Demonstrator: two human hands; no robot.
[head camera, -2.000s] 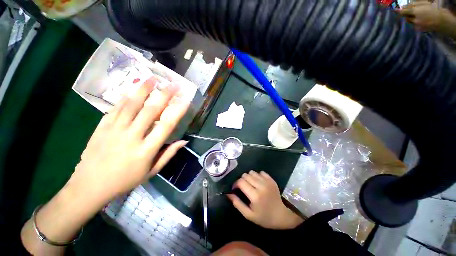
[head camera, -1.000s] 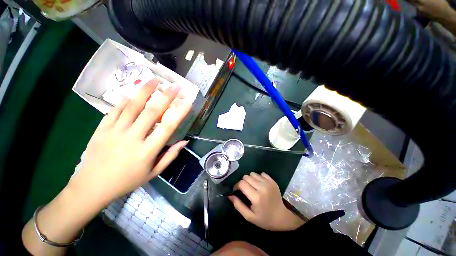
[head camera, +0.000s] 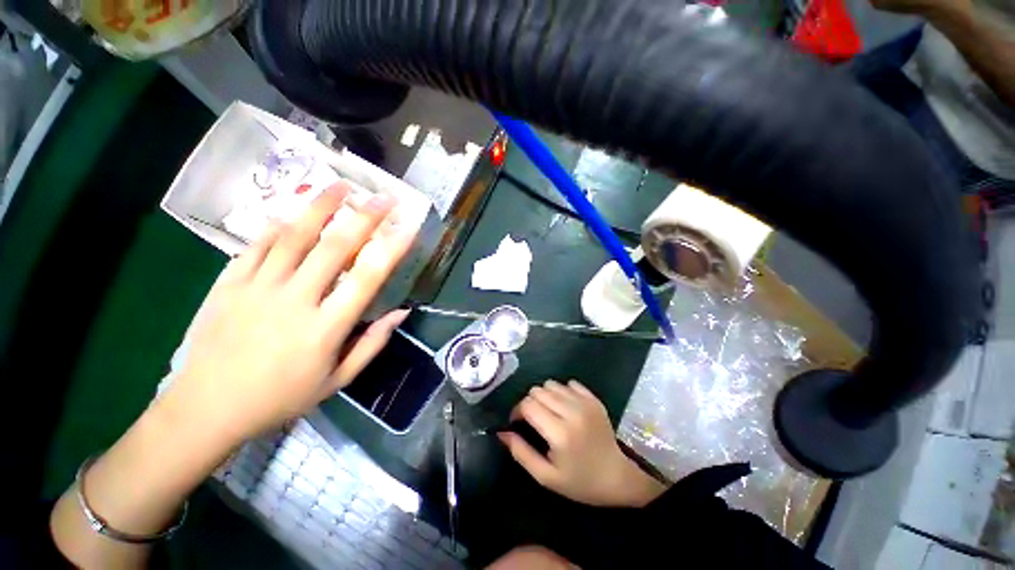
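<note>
My left hand (head camera: 278, 301) lies back up over the near side of an open white box (head camera: 206, 184), fingers extended and slightly apart. Its fingertips rest on pale contents; what lies under them is hidden. A bracelet is on the wrist. My right hand (head camera: 573, 440) is curled low at centre on the dark green bench, with a thin dark pointed tool (head camera: 493, 430) between thumb and fingers. Its tip points left. Silvery tweezers (head camera: 451, 473) lie beside it. A smartphone (head camera: 395, 384) lies dark below the box, beside a round metallic dispenser top (head camera: 473, 362) with its lid open.
A thick black ribbed hose (head camera: 668, 95) arches across the top and right. A blue tube (head camera: 579, 206) slants down. A white cup (head camera: 612, 297), a white roll (head camera: 701, 236) and crinkled clear film (head camera: 712, 390) are at right. Pale trays (head camera: 317, 490) lie lower left. A torn white piece (head camera: 503, 265) lies at centre.
The view has shifted slightly, so the bench items at centre and right appear a little further left. More red shows at the top right. Both hands keep the same pose.
</note>
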